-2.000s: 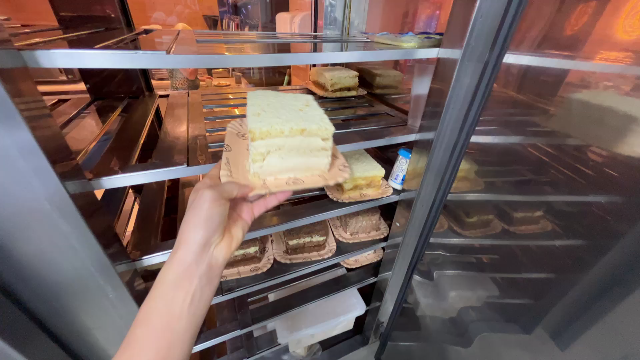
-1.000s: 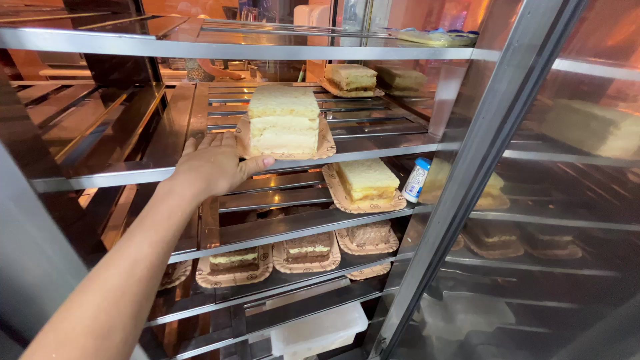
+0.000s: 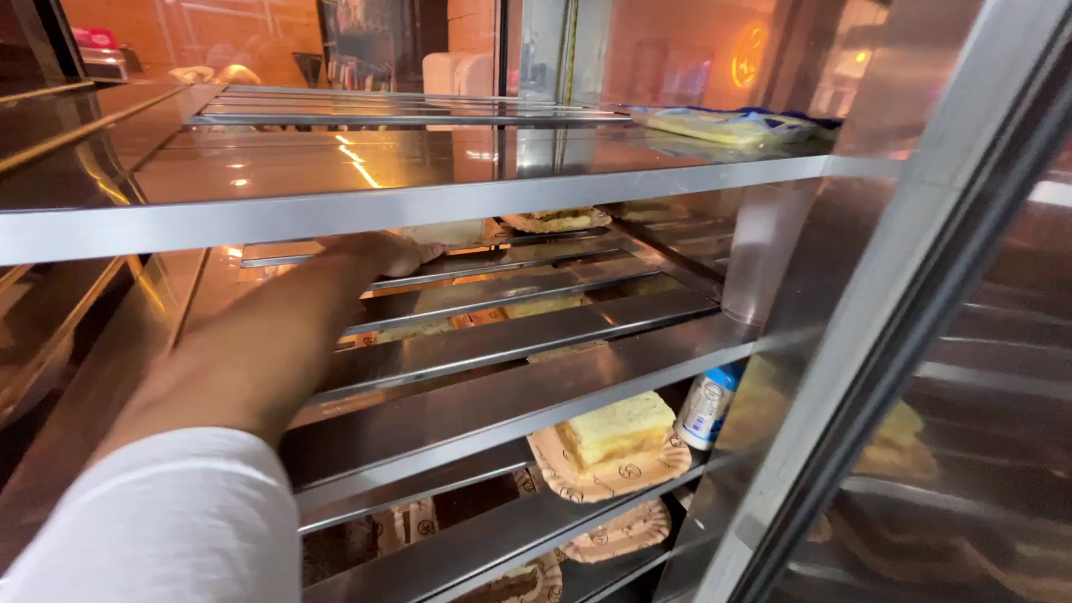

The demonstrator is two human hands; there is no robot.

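My left hand [image 3: 389, 254] reaches deep under the upper metal shelf, its thumb at the near edge of a paper tray with a cake slice [image 3: 452, 234]. The shelf front partly hides that slice, and whether the fingers still grip the tray does not show. Just right of it sits another slice on a paper tray [image 3: 559, 221]. One shelf lower, a pale layered cake slice [image 3: 620, 423] rests on a scalloped paper tray beside a white bottle with a blue cap [image 3: 708, 406]. My right hand is out of view.
The upper shelf's metal front edge [image 3: 419, 205] crosses above my forearm. A plastic-wrapped package [image 3: 729, 126] lies on that shelf. The cabinet's metal door frame [image 3: 871, 301] stands at the right. More trays, including one with dark cake [image 3: 511, 584], are on the lower shelf.
My left hand, with the cake tray, has moved farther back on the middle shelf. The view has come closer and lower. A white sleeve now shows.
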